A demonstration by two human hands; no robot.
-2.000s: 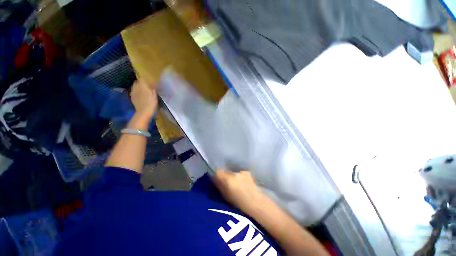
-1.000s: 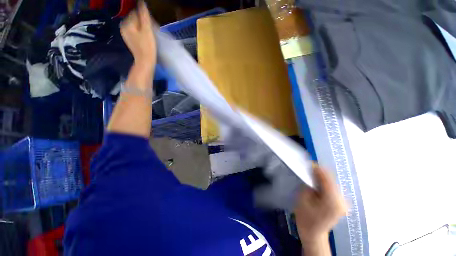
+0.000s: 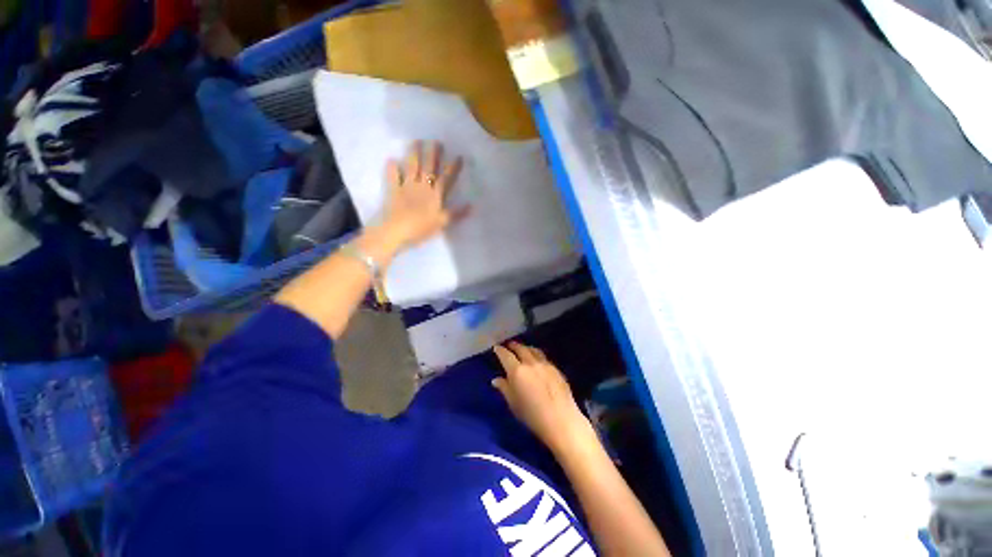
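Observation:
A light grey-white fabric panel (image 3: 479,190) lies over a brown cardboard sheet (image 3: 419,41) beside the table. My left hand (image 3: 422,198) rests flat on the panel with fingers spread and holds nothing. My right hand (image 3: 535,392) is below the panel's lower edge, near my body, with fingers apart and no piece visible in it. Dark grey cut panels (image 3: 751,98) lie on the white machine table (image 3: 805,326) at the upper right.
A blue crate (image 3: 218,285) with blue and grey fabric pieces stands left of the cardboard. Another blue crate (image 3: 65,435) is at the lower left, near a red one (image 3: 152,386). Part of the sewing machine (image 3: 963,495) shows at the right edge.
The pale panel, earlier on the table edge and then stretched between both hands, now lies flat on the cardboard. My right hand has let go of it; my left hand is opened on top.

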